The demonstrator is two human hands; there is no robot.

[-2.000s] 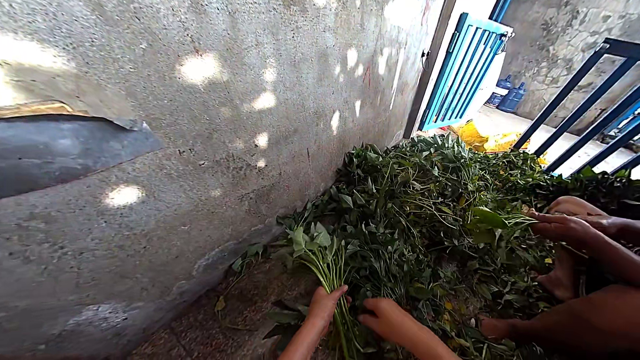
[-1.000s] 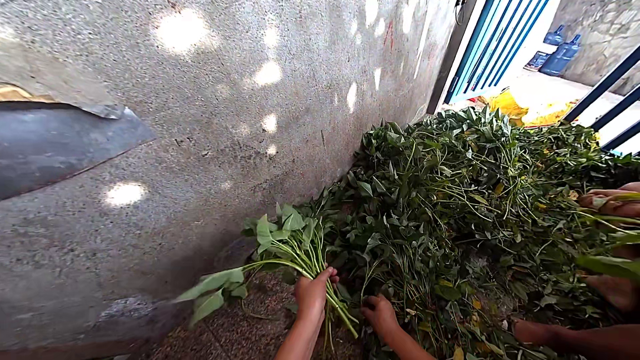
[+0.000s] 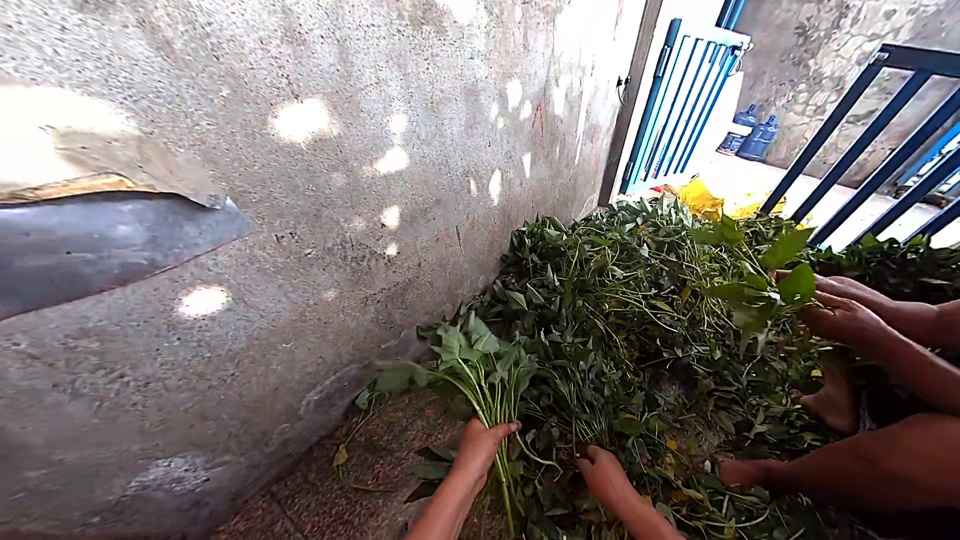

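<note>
My left hand (image 3: 481, 448) is closed around a bunch of leafy green stems (image 3: 487, 375); the leaves fan out above the fist and the stem ends hang below it. To its right, my right hand (image 3: 600, 469) is at the near edge of a large heap of leafy green stems (image 3: 615, 300), its fingertips among the stems. Whether those fingers grip a stem cannot be told. The heap lies on the floor against the concrete wall. Some loose leaves (image 3: 431, 472) lie beside my left wrist.
A rough concrete wall (image 3: 337, 225) rises on the left, with a grey sheet (image 3: 112, 240) on it. At the right, a co-worker's hands (image 3: 840, 315) hold leafy stems, near bare feet (image 3: 829, 401). Behind are a blue metal gate (image 3: 686, 105), dark railings (image 3: 862, 142), blue water jugs (image 3: 759, 139) and yellow bags (image 3: 701, 196).
My left hand's bunch, tilted left a second ago, now stands more upright. The co-worker's hands, partly cut off a second ago, now show with leafy stems raised. The view has shifted.
</note>
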